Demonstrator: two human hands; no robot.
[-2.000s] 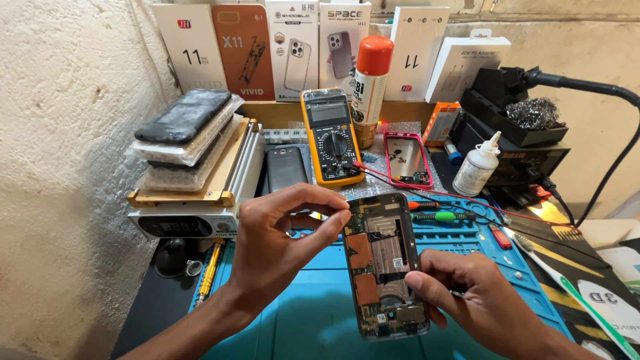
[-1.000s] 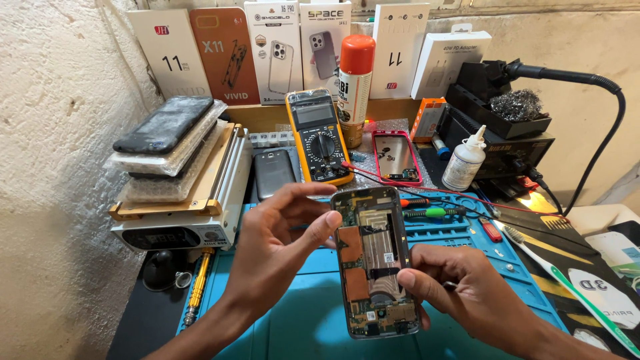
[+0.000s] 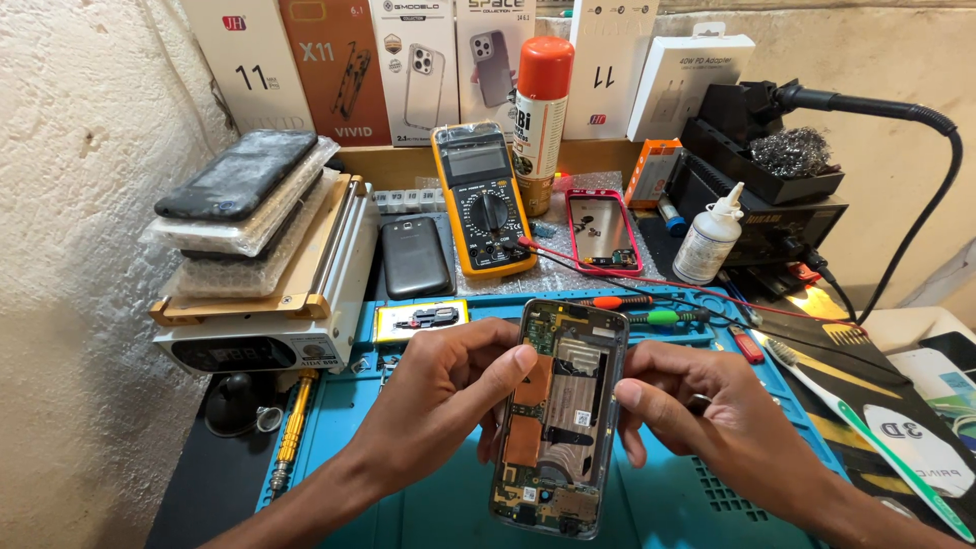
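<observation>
An opened smartphone with its circuit board and copper-coloured pads showing is held upright above a blue silicone repair mat. My left hand grips its left edge, thumb near the upper copper pad. At the right edge, my right hand is beside the frame with curled fingers and the thumb tip close to the rim; whether it bears on the phone cannot be told. Behind my left hand lies a yellow-edged battery with a small black part on it. Orange and green screwdrivers lie behind the phone.
A yellow multimeter, a spray can, a pink-framed phone part and a glue bottle stand or lie behind. Stacked phones rest on a machine at left. A soldering station and a toothbrush are at right.
My left hand has come down from the phone's top left corner to its left edge. My right thumb has moved off the phone's face to its right rim.
</observation>
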